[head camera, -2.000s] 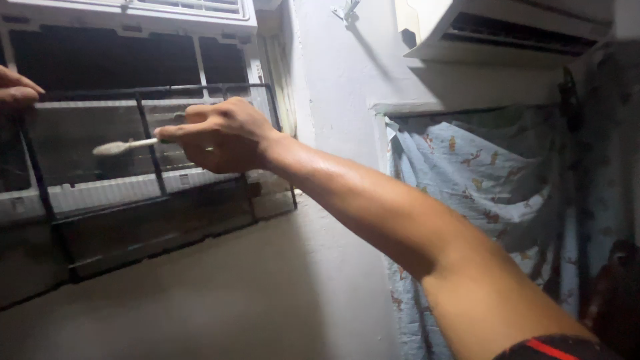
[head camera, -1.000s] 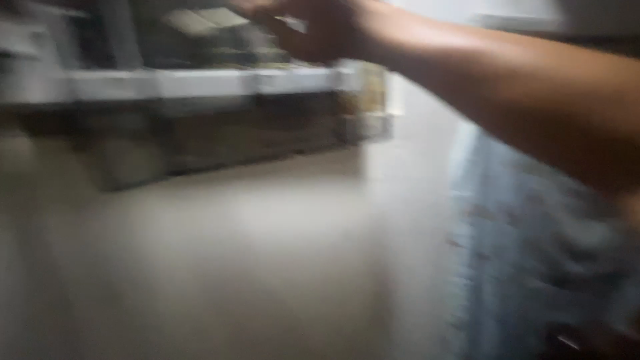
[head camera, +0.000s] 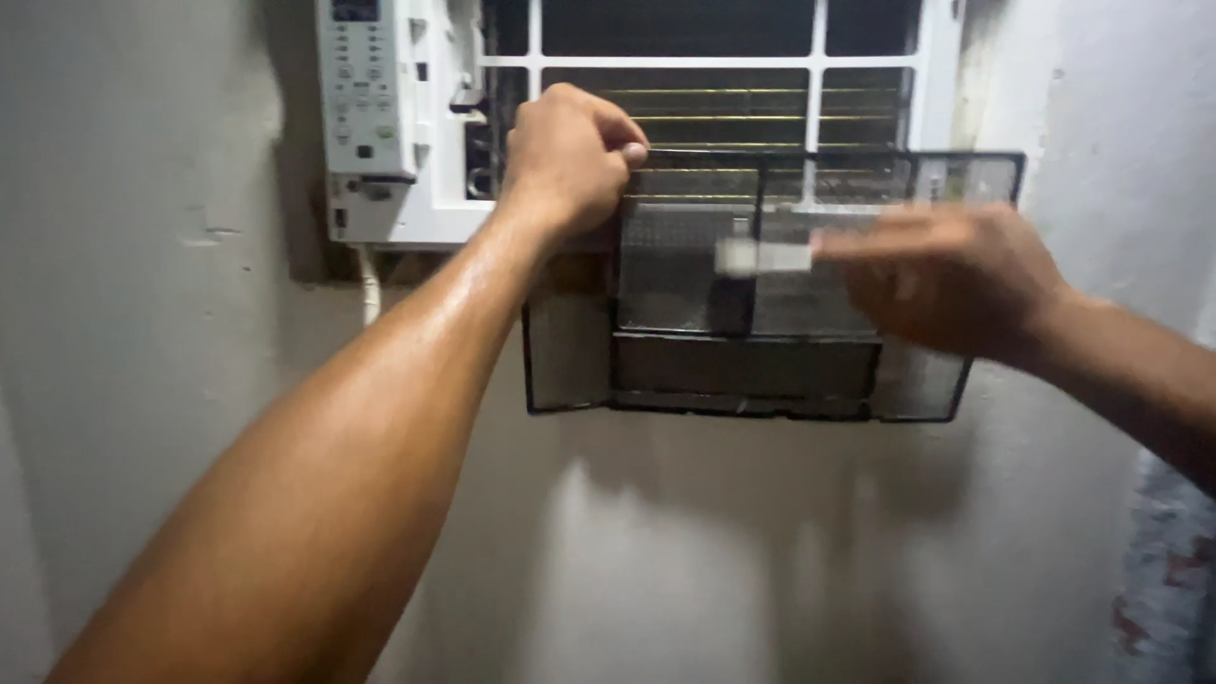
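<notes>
My left hand (head camera: 575, 157) grips the top edge of a black-framed mesh air filter (head camera: 684, 275) near its upper left corner. The filter hangs in front of the lower part of a window air conditioner (head camera: 418, 217) and reaches below it. My right hand (head camera: 950, 271), blurred, holds a small pale brush (head camera: 760, 256) by its handle, with the head pointing left over the middle of the mesh. Whether the brush touches the mesh I cannot tell. Behind the filter, the unit's white grid (head camera: 674, 63) and dark interior show.
A control panel (head camera: 366, 95) with buttons is at the unit's left side. A white cord (head camera: 370, 285) hangs beneath it. Painted wall (head camera: 646, 570) lies below and on both sides. A patterned curtain (head camera: 1164, 570) is at the lower right.
The view has swung left, so the unit is now central and the wall-mounted air conditioner is out of sight. My left hand and forearm are now in full view.
</notes>
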